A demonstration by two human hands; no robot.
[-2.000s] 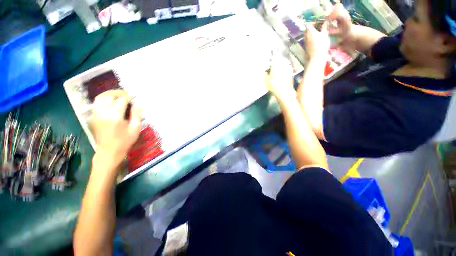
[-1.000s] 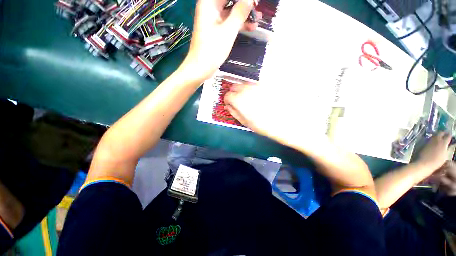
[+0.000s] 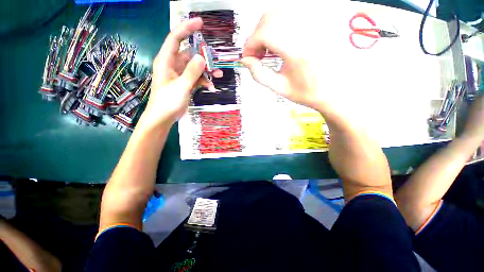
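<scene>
My left hand (image 3: 178, 71) holds a grey connector housing (image 3: 202, 53) with a reddish band, above the left end of the white wire tray (image 3: 339, 79). Several coloured wires run from the housing to the right. My right hand (image 3: 265, 61) pinches wires close to the housing between thumb and fingers; I cannot tell how many. Dark red wires (image 3: 212, 26), black wires (image 3: 220, 95) and bright red wires (image 3: 220, 131) lie in the tray below my hands. Yellow wires (image 3: 308, 130) lie beside my right forearm.
Wired connectors (image 3: 95, 85) are heaped on the green mat (image 3: 32, 138) at left. Red-handled scissors (image 3: 369, 32) lie on the tray. Part-wired connectors (image 3: 446, 111) lie at its right end, near another person's arm (image 3: 440, 170). A black cable (image 3: 424, 32) crosses the far right. Another arm shows at lower left.
The view has shifted. My right hand has moved from the red wires up to the housing and now pinches wires there. The housing and the yellow wires now show clearly.
</scene>
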